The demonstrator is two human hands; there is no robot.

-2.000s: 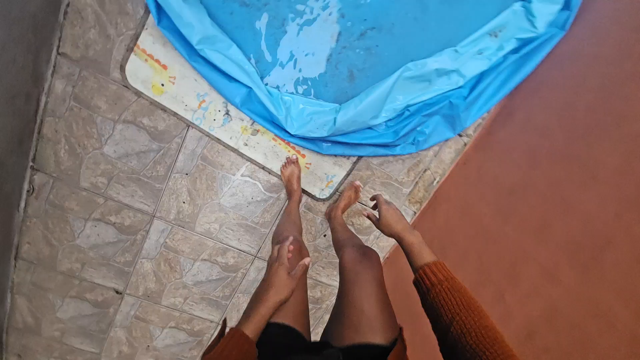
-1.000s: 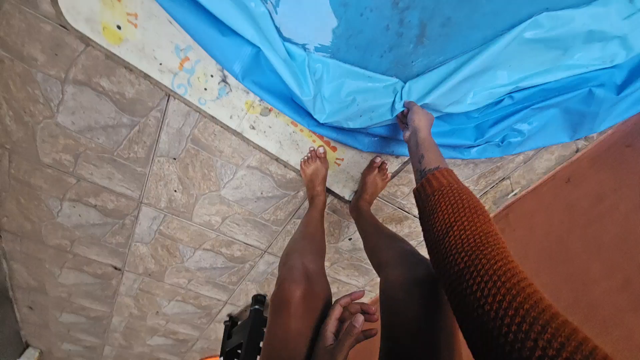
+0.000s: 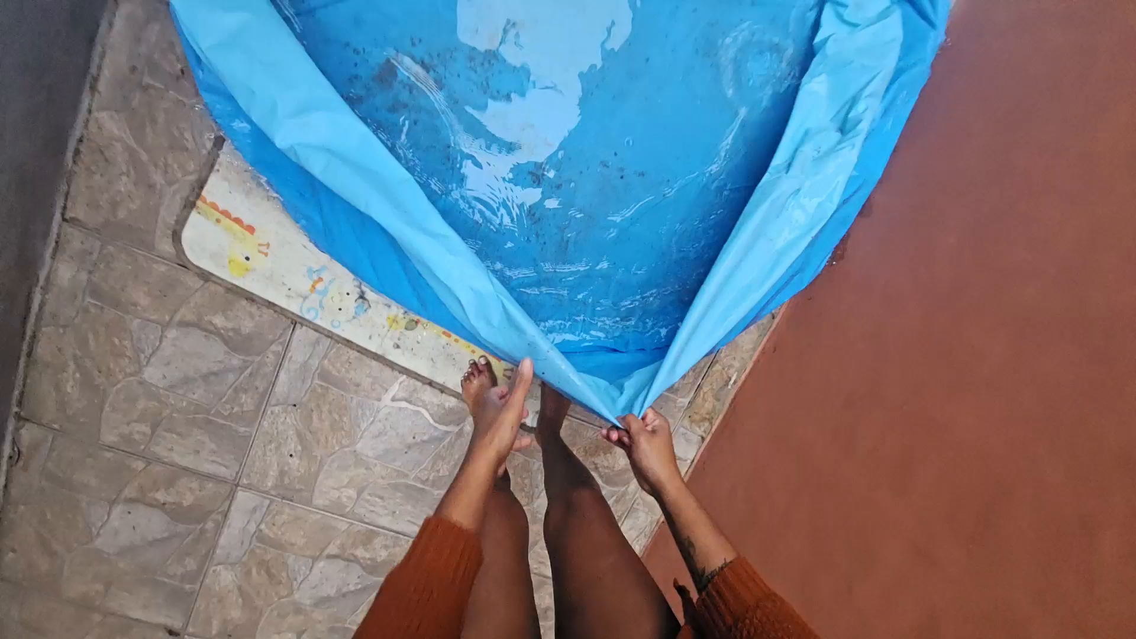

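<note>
A soft-walled blue pool [image 3: 657, 204] fills the top middle, holding dirty water with dark specks and bright reflections. My right hand [image 3: 646, 451] is closed on the pool's light-blue rim [image 3: 632, 390], which is drawn out to a point toward me. My left hand [image 3: 502, 410], fingers apart and thumb up, is beside the rim's left side and holds nothing; whether it touches the rim cannot be told. A pale padded mat [image 3: 302, 275] with printed animals lies partly under the pool.
My bare feet and legs are below the pool, one foot [image 3: 477, 377] by the mat's edge. Stone-patterned tiles [image 3: 169, 390] cover the floor at left, with a dark grey surface [image 3: 40, 133] beyond. A reddish-brown surface [image 3: 941, 399] spans the right side.
My right hand holds the rim, as one second ago, and the rim is now pulled toward me into a point. My left hand has moved from near my legs up beside the rim.
</note>
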